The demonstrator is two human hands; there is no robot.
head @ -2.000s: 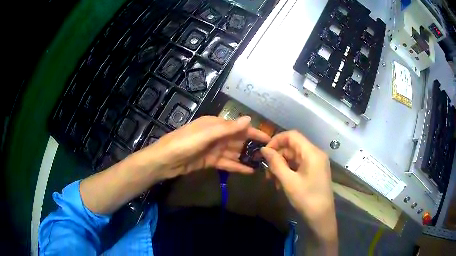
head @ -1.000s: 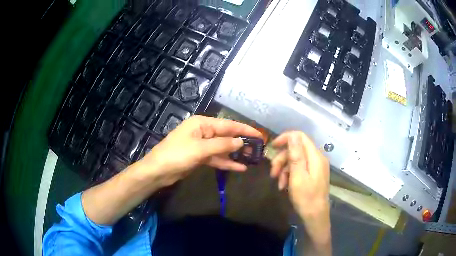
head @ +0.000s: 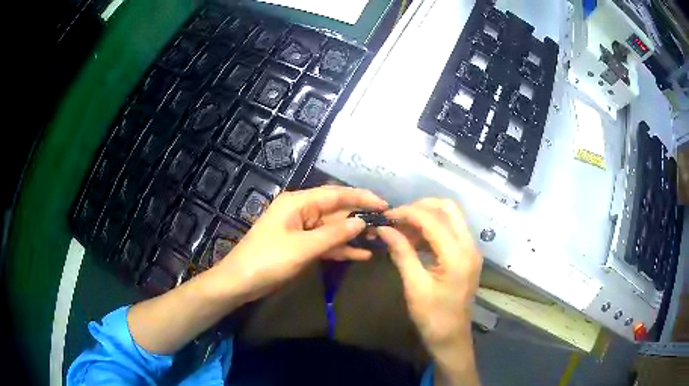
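Observation:
A small black housing (head: 372, 219) is held in the air between my two hands, in front of the machine's near edge, seen nearly edge-on. My left hand (head: 302, 230) grips its left side between thumb and fingers. My right hand (head: 434, 260) has its thumb and forefinger on its right side. The fingers hide part of the housing. A glossy black blister tray (head: 249, 121) lies at the left, with black parts in many pockets.
A black fixture (head: 495, 94) sits on the white machine bed (head: 378, 121). A second fixture (head: 651, 203) is at the right. A screw feeder (head: 604, 64) stands between them. A red emergency stop (head: 640, 332) is at the front right corner. A green conveyor belt (head: 45, 181) runs at the left.
The housing has turned from showing its face to nearly edge-on. My right fingers, apart from it one second ago, are now on it. The view has shifted slightly, showing more of a white sheet at the top.

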